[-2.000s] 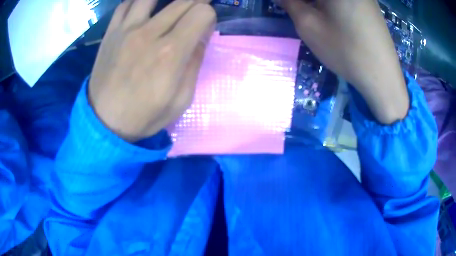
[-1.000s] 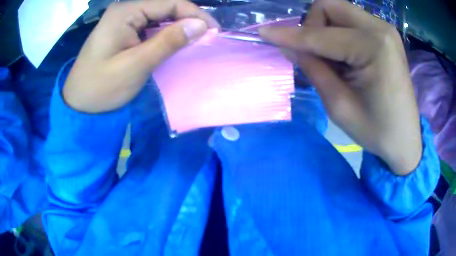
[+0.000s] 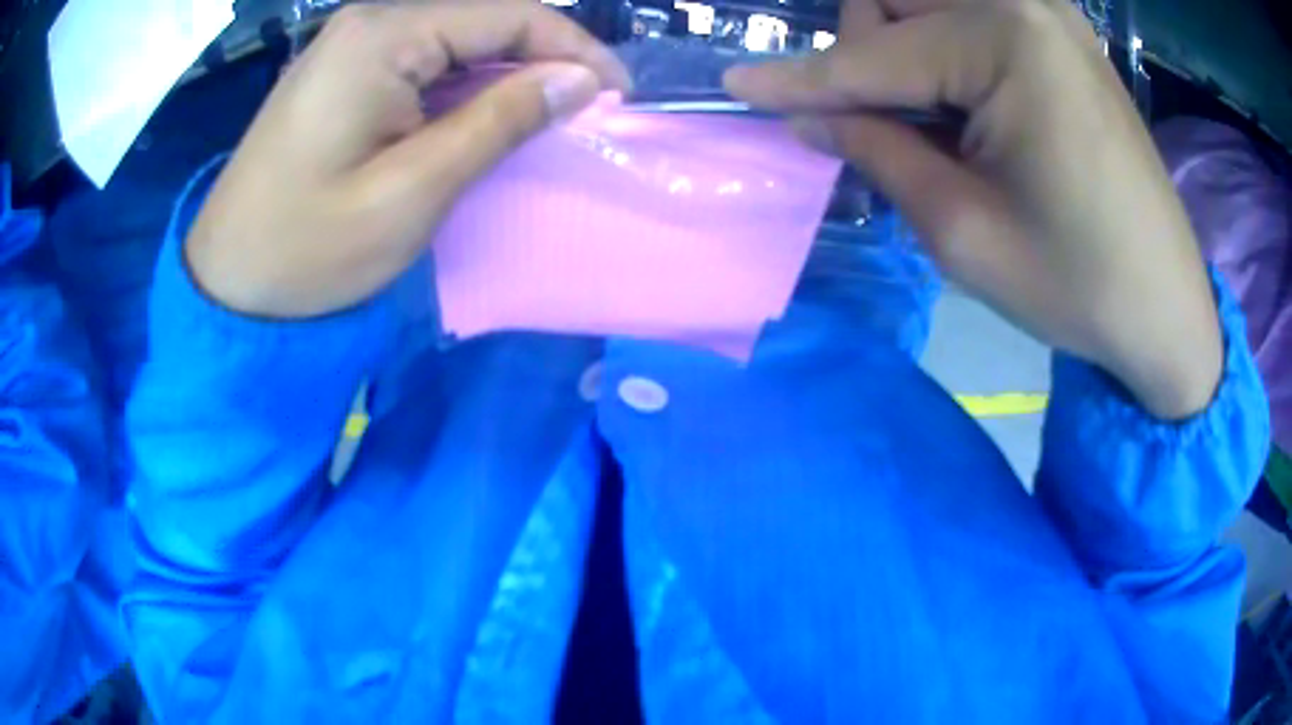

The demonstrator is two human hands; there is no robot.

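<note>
A pink sheet (image 3: 624, 241) hangs bent in front of my chest, with shiny glints below its top edge. My left hand (image 3: 383, 156) pinches the sheet's upper left corner between thumb and fingers. My right hand (image 3: 1006, 170) holds thin tweezers (image 3: 694, 106), which lie as a dark, glinting line along the sheet's top edge, their tip close to my left fingertips. Whether a small piece is at the tip is too small to tell.
Blurred boards with bright parts (image 3: 765, 31) show at the top edge, behind the sheet. A white sheet (image 3: 128, 71) is at upper left. A purple-pink sleeve (image 3: 1247, 213) of another person is at right. Yellow line marking (image 3: 1003, 405) shows on the floor.
Since two seconds ago the sheet has been lifted and bent, and both hands have come together at its top edge. Over the last second its lower edge has swung and its lower left corner has risen.
</note>
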